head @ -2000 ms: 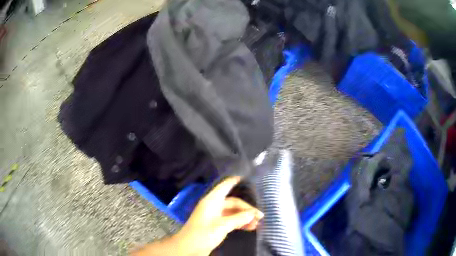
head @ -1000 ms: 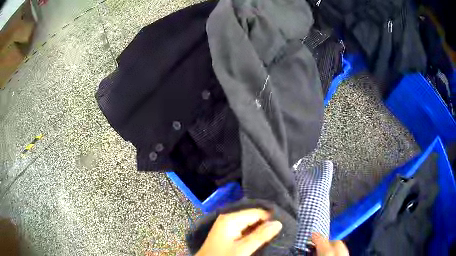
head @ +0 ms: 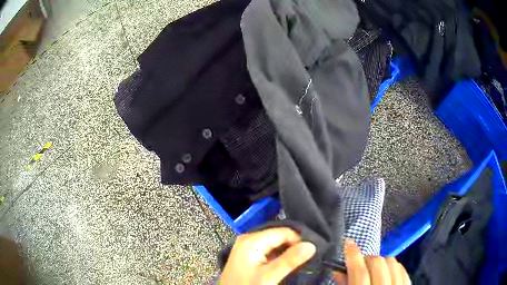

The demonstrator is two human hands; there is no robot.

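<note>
The grey garment (head: 306, 111) hangs in long folds away from me, with thin white threads (head: 305, 97) on it. Its near end is bunched at the bottom centre. My left hand (head: 267, 256) pinches that edge between thumb and fingers. My right hand (head: 375, 270) is at the bottom edge, partly cut off, fingers curled around a small dark tool (head: 335, 267) that touches the cloth; most of it is hidden. A black jacket (head: 194, 83) with round buttons lies under and left of the grey garment.
Blue-and-white checked cloth (head: 364, 214) lies beside the held edge. A blue crate (head: 256, 214) is under the jacket; another blue crate (head: 411, 236) at right holds dark clothes (head: 458, 234). A dark garment pile (head: 428, 42) is upper right. Yellow-black tape (head: 40, 156) marks the speckled floor.
My left hand has come in further onto the grey garment's near edge. My right hand has risen into view and moved to that edge with the dark tool. The garments appear shifted slightly right.
</note>
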